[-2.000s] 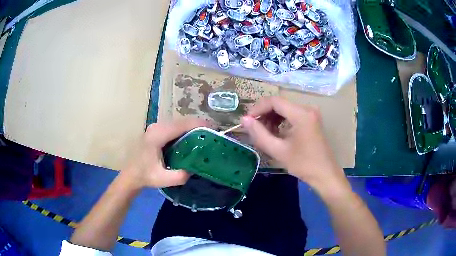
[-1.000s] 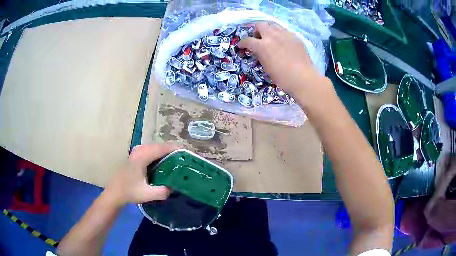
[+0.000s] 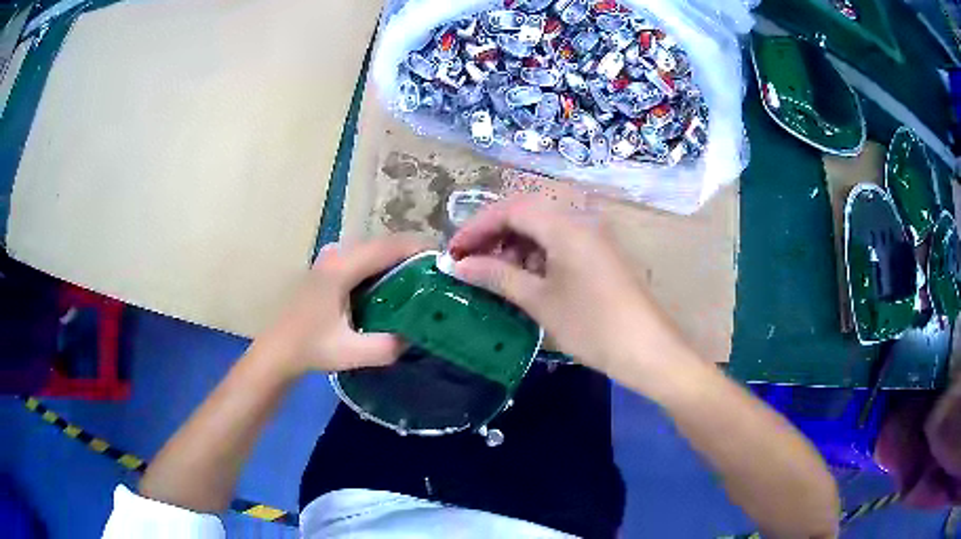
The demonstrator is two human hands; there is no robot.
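Note:
My left hand (image 3: 335, 311) holds a green and black housing (image 3: 448, 321) with a silver-white rim above my lap, thumb on its face. My right hand (image 3: 527, 253) is at the housing's upper rim and pinches a small pale metal fitting (image 3: 446, 263) there, mostly hidden by the fingertips. The clear plastic bag (image 3: 722, 158) behind the hands is open and heaped with small metal fittings (image 3: 548, 90), some with red or orange spots. The small pale dish (image 3: 464, 203) lies on the stained cardboard pad (image 3: 406, 190), partly covered by my right hand.
A large cardboard mat (image 3: 179, 158) lies at left on the green bench (image 3: 785, 263). Several green and black housings (image 3: 883, 263) lie at right. A red stool (image 3: 97, 342) stands at lower left. Part of a person (image 3: 922, 447) shows at the right edge.
My right hand has come back from the bag to the housing's upper rim with a small fitting. The stick it held earlier is gone from it. My left hand still holds the housing.

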